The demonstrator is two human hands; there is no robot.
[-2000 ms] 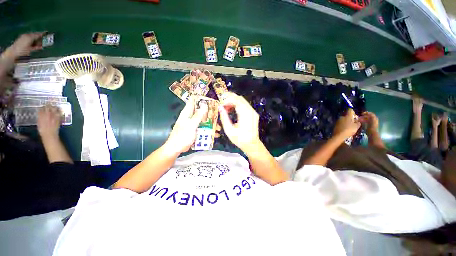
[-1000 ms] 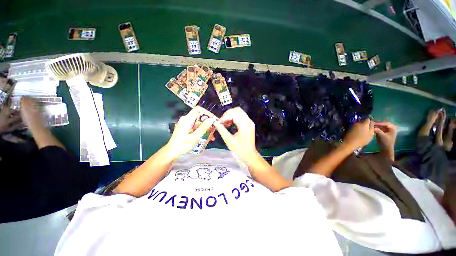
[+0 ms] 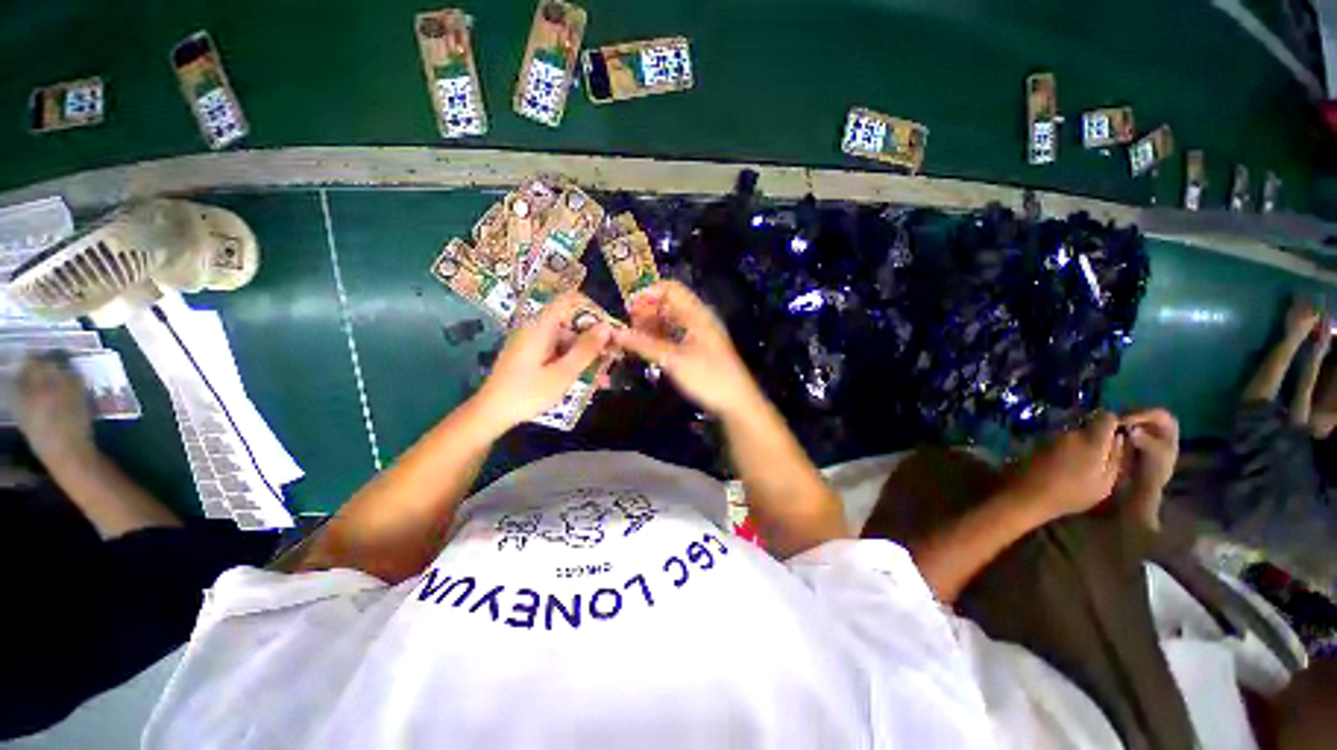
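Observation:
My left hand (image 3: pixel 540 359) holds a phone board (image 3: pixel 573 399), whose white keypad end shows below the fingers and whose upper end is mostly covered. My right hand (image 3: pixel 678 340) is slightly blurred, with its fingertips at the board's upper end, touching or nearly touching the left fingertips. Whether it pinches a small part cannot be told. A fanned cluster of waiting boards (image 3: pixel 506 261) lies just beyond my left hand. One more board (image 3: pixel 628 252) lies beyond my right hand, at the edge of the heap of glossy black parts (image 3: pixel 880 315).
A pale rail (image 3: pixel 733 172) divides the bench from the green belt (image 3: pixel 763 66), which carries several spaced boards. A cream fan (image 3: pixel 125 261) and white paper strips (image 3: pixel 213 418) are at left. A neighbour's hands (image 3: pixel 1110 457) are at right, another person's hand (image 3: pixel 56 410) at far left.
The belt boards have shifted left in view, as have the fan and strips. My hands stay together over the held board. The single board beyond my right hand remains beside the heap.

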